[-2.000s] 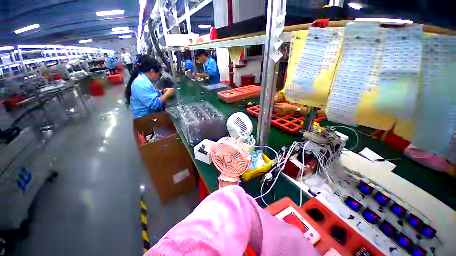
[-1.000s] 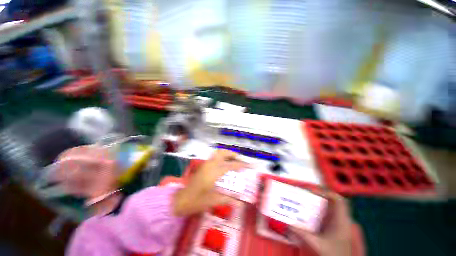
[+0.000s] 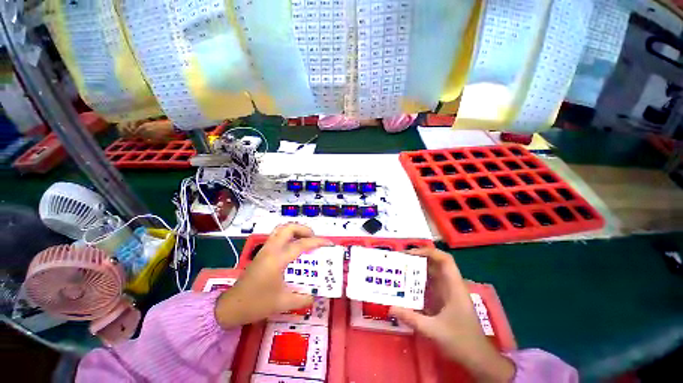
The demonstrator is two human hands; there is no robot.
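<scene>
My left hand point(image 3: 266, 280) holds a white handheld unit point(image 3: 314, 271) by its left side. My right hand point(image 3: 449, 307) holds another white handheld unit point(image 3: 386, 278) by its right side. The two units are side by side, faces towards me, with small dark icons or marks on them. They are above the red-pink foam tray point(image 3: 374, 355). In the tray, below my left hand, lies a white unit with a red square point(image 3: 290, 348). Another white unit lies partly hidden under the held right unit.
Two rows of lit modules point(image 3: 331, 210) lie on a white board point(image 3: 281, 164). A red-orange watch tray point(image 3: 442, 230) is at the right. A pink fan point(image 3: 73, 281), white fan point(image 3: 73, 208), yellow bin point(image 3: 153, 263) and tangled cables point(image 3: 225, 168) are at the left. Paper sheets point(image 3: 322, 56) hang above.
The view has turned right to the bench and steadied. Both hands, hidden or out of view at first, now hold the two units level and side by side.
</scene>
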